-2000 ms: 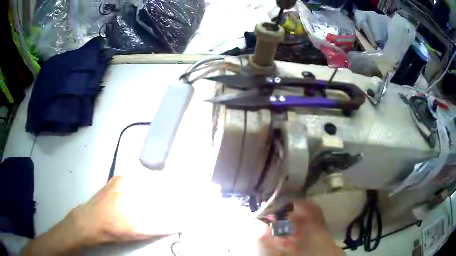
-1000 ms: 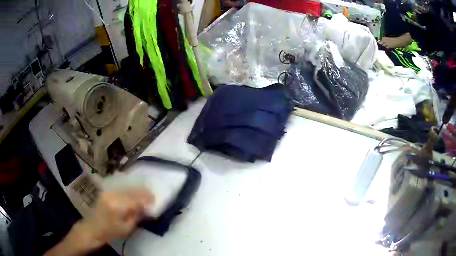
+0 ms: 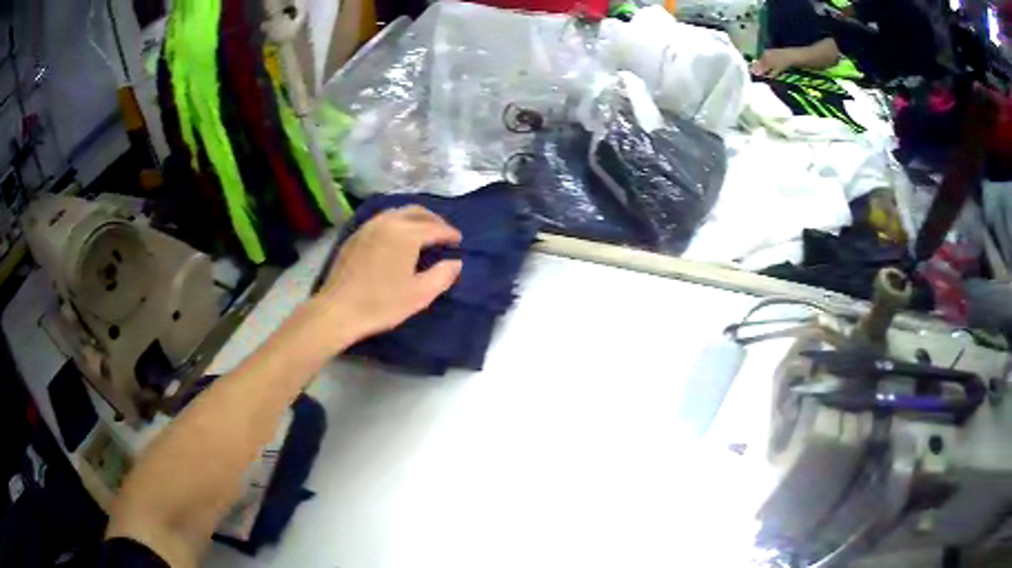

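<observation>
My left hand (image 3: 391,266) rests on the layered navy stack of cut pieces (image 3: 488,244) at the back left of the white table (image 3: 533,444). Its fingers are bent and spread over the top; whether they grip a piece cannot be told. A round-cornered navy piece with a whitish face (image 3: 291,466) lies nearer, partly hidden under my left forearm. My right hand is out of the picture. The cream sewing machine head (image 3: 854,444) is at the right, its needle area washed out by glare.
Thread snips (image 3: 888,383) lie on the machine head. A pale-grey bar (image 3: 712,383) stands left of it. Another machine (image 3: 111,277) is at the left. Plastic bags (image 3: 655,166) lie behind the table edge. Neon-green strips (image 3: 205,122) hang behind left. Another person's hand (image 3: 793,60) shows at the back.
The view has swung left from the machine. My left hand has moved from the round-cornered piece at the near left up onto the navy stack. My right hand has left the picture.
</observation>
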